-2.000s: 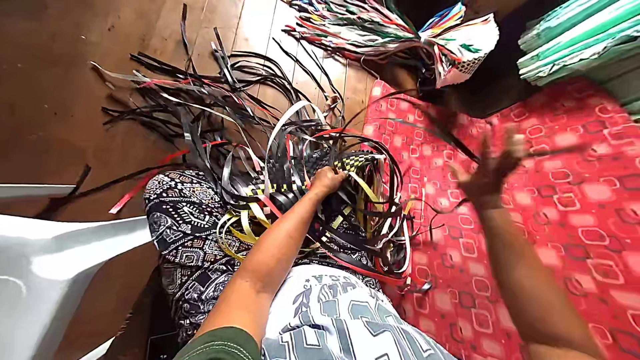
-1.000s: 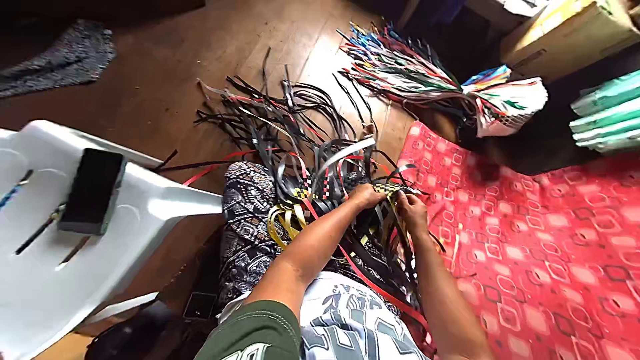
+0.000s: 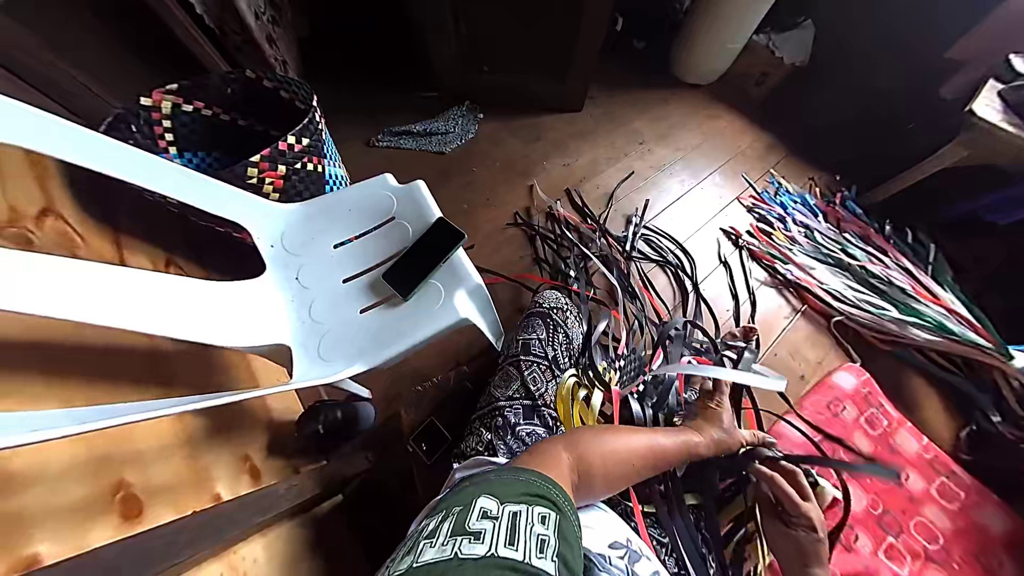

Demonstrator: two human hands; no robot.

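A partly woven piece of plastic strapping strips [image 3: 640, 368] lies over my lap, its long black, grey, red and yellow ends spreading across my patterned trousers and the floor. My left hand [image 3: 716, 424] rests on the weave with its thumb pointing right, pressing among the strips. Just below and right of it, my right hand [image 3: 788, 504] has its fingers closed on a black strip [image 3: 848, 464] that extends rightward, blurred. The two hands nearly touch. A loop of yellow strips [image 3: 582, 398] stands left of my left wrist. Strips partly cover the fingertips of my left hand.
A white plastic chair [image 3: 320, 240] at left holds a dark phone [image 3: 424, 258]. Behind it stands a woven multicoloured basket [image 3: 308, 156]. A patterned cloth [image 3: 432, 130] lies on the wooden floor. At right are a bundle of coloured strips [image 3: 864, 264] and a red patterned mat [image 3: 888, 472].
My right hand was raised and spread over the red mat two seconds ago, then came down to the weave beside my left hand. The view has swung left, bringing in the chair and basket.
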